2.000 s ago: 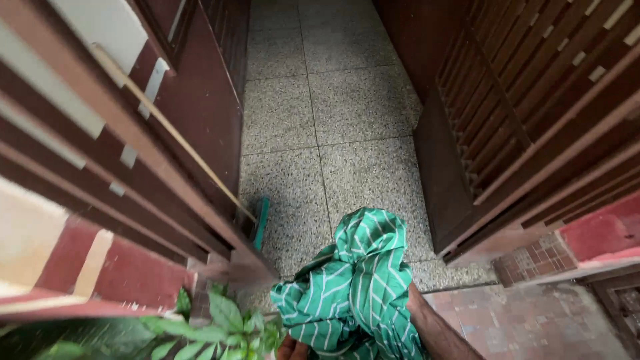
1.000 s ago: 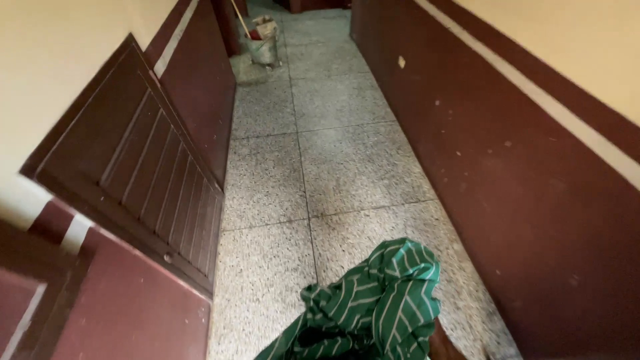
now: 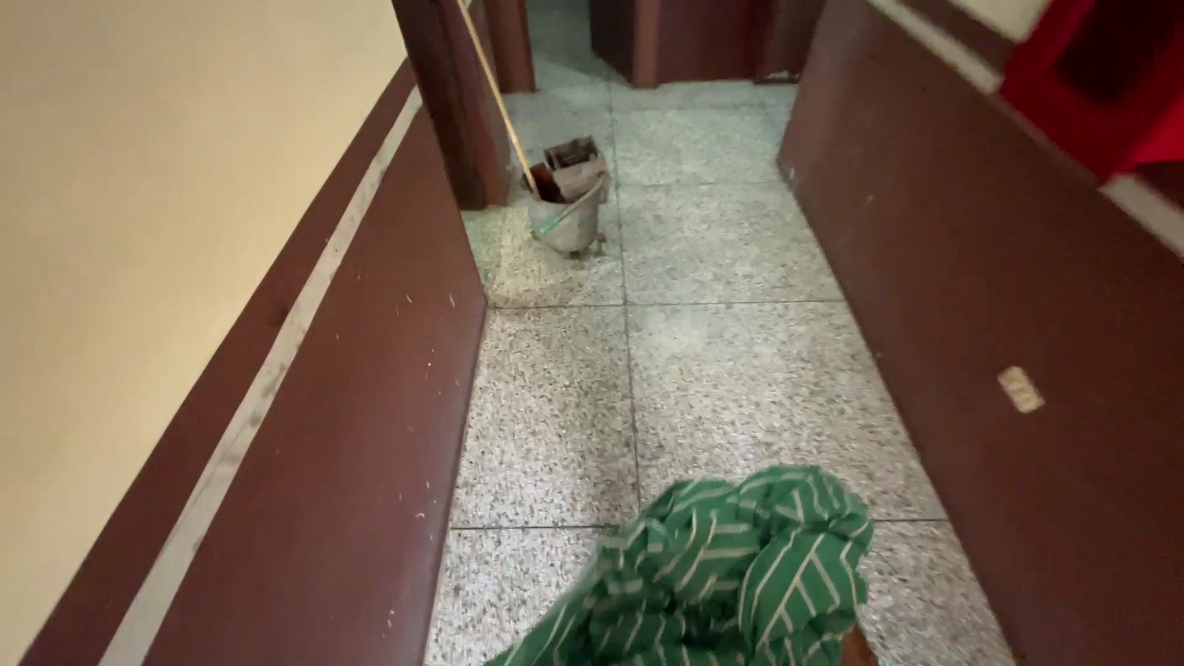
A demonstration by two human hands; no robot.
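A bunched green cloth with white lines (image 3: 721, 573) fills the lower middle of the head view, above the speckled floor. At its lower right edge a small part of my right hand or forearm (image 3: 858, 647) shows; the fingers are hidden behind the cloth. My left hand is not in view. Farther along the corridor a grey mop bucket with a wringer (image 3: 566, 217) stands on the floor near the left wall, and a long wooden handle (image 3: 495, 92) leans out of it.
Maroon walls with a pale stripe (image 3: 268, 388) flank the corridor of terrazzo tiles (image 3: 721, 398). A wall socket or plate (image 3: 1020, 388) sits low on the right wall. Something bright red (image 3: 1045, 92) is at the upper right. Dark door frames (image 3: 453, 120) stand ahead.
The view has moved from the gated doorway into the corridor, and the bucket appears nearer. The green cloth is still carried in front. My left fingers, seen at its lower edge two seconds ago, are out of view.
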